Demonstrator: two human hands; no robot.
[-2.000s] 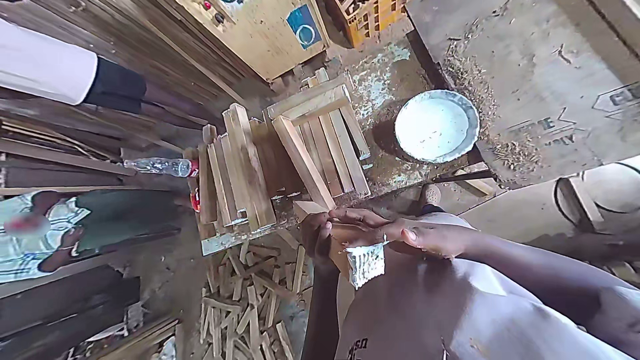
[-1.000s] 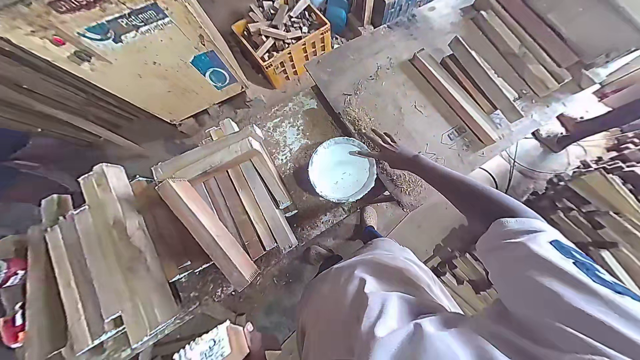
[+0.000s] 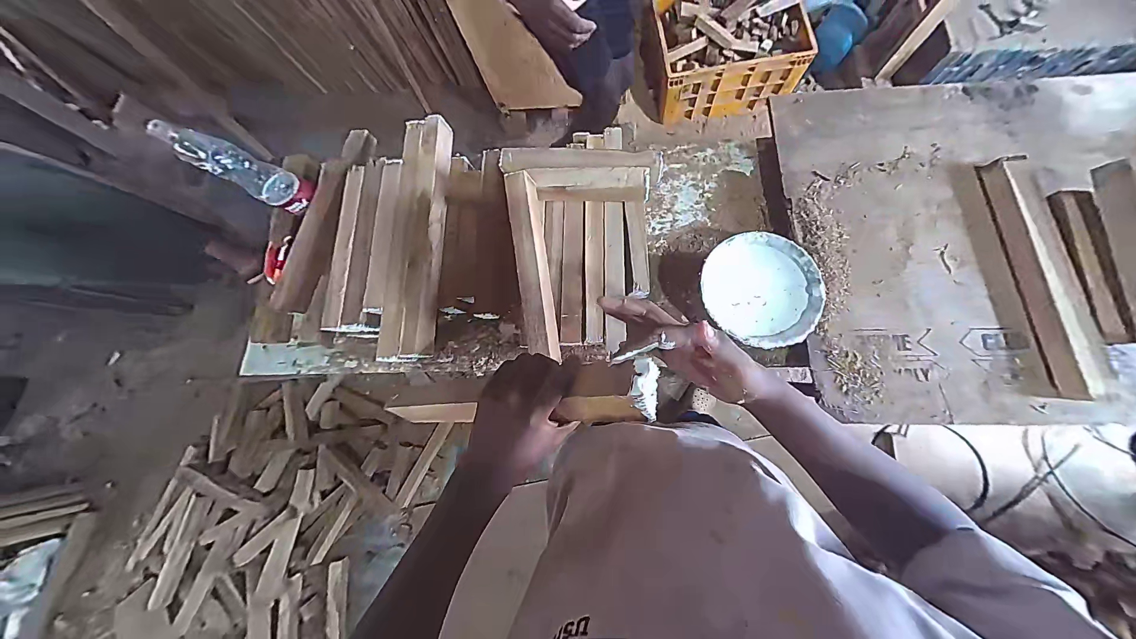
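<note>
My left hand (image 3: 524, 410) grips a short wooden block (image 3: 603, 395) at the bench's near edge, just in front of my body. White paste coats the block's right end. Above that end, my right hand (image 3: 688, 351) has its fingers apart, with white paste on them; no tool is visible in it. A round bowl (image 3: 763, 291) of white paste, likely glue, stands to the right of this hand. Beyond my hands, wooden pieces form a rectangular frame (image 3: 530, 257) on the bench, around and over several parallel strips (image 3: 595, 266).
More wooden bars (image 3: 413, 240) lie at the bench's left, beside a plastic bottle (image 3: 231, 169). Offcuts (image 3: 257, 524) cover the floor below. A yellow crate (image 3: 737, 84) of scraps is at the back, near another person's hand (image 3: 555, 22). Boards (image 3: 1043, 275) lie on the right table.
My right hand has moved from the bowl back to the end of the block. One second ago the block's white end was low in view, mostly cut off. The view has shifted a lot.
</note>
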